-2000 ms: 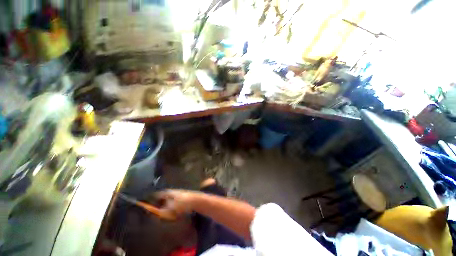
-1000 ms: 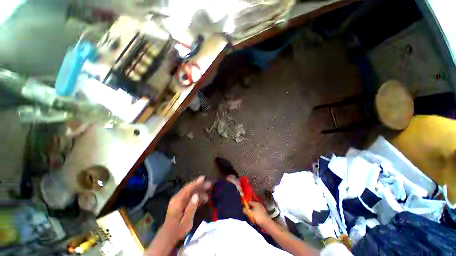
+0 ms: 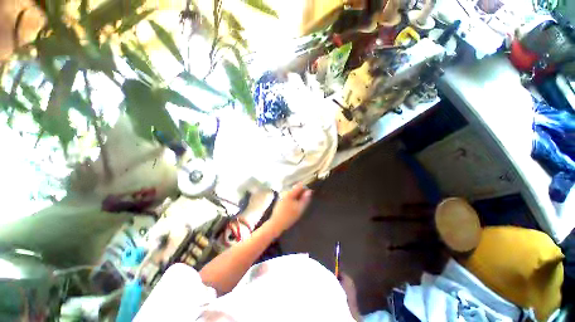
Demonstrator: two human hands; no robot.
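Observation:
My left hand (image 3: 293, 206) is stretched forward at the table edge, just below a white cloth or bag (image 3: 306, 151). Its fingers look curled, but glare and blur hide whether they hold anything. My right hand (image 3: 349, 294) is low in the picture, largely hidden beside my white clothing. A thin tool with an orange-yellow part (image 3: 338, 259) points up from it. A dark blue and white bunch (image 3: 271, 100) lies against the white cloth.
A leafy plant (image 3: 148, 107) hangs at the upper left. A round stool (image 3: 458, 224) stands right of the floor gap, beside a yellow cover (image 3: 517, 261). White and dark fabric (image 3: 454, 299) is heaped at the lower right. A white table (image 3: 504, 126) curves along the right.
The view has swung to the plant and white cloth. My left hand has moved from above my lap to the table edge. My right hand is now mostly hidden, with the tool pointing up.

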